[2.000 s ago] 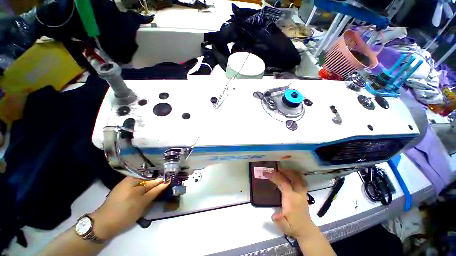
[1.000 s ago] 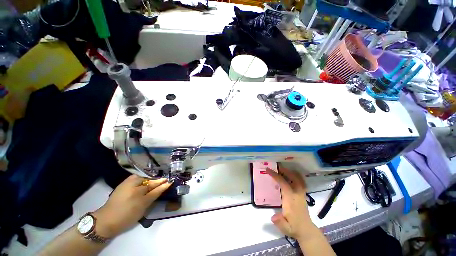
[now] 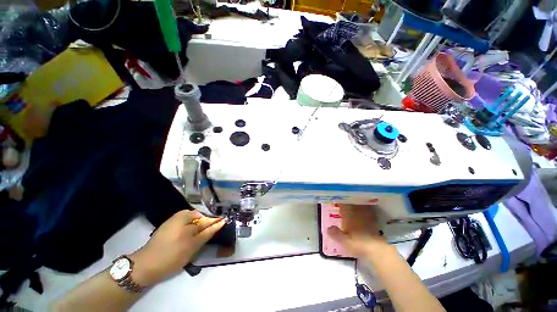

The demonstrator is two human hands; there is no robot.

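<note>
The lockstitch machine (image 3: 287, 143), white with a blue stripe, stands across the middle. Dark cloth (image 3: 104, 170) spreads left of and behind its head, with an edge under the needle area. My left hand (image 3: 190, 234), with a ring and a wristwatch, rests on the cloth edge beside the presser foot area (image 3: 244, 222); its fingertips are together at the cloth. A smartphone (image 3: 331, 247) with a lit pink screen lies under the machine arm. My right hand (image 3: 361, 234) is over the phone, slightly blurred, fingers partly hidden by the arm; its exact contact cannot be told.
A black slim tool (image 3: 420, 245) and a black looped item (image 3: 469, 241) lie right of the phone. A pale green round container (image 3: 320, 91) and a pink basket (image 3: 441, 85) are behind the machine. A yellow box (image 3: 67, 88) is at the back left.
The phone screen has gone from dark to lit pink. My right hand has shifted over the screen. The whole view has moved, so the machine appears further right.
</note>
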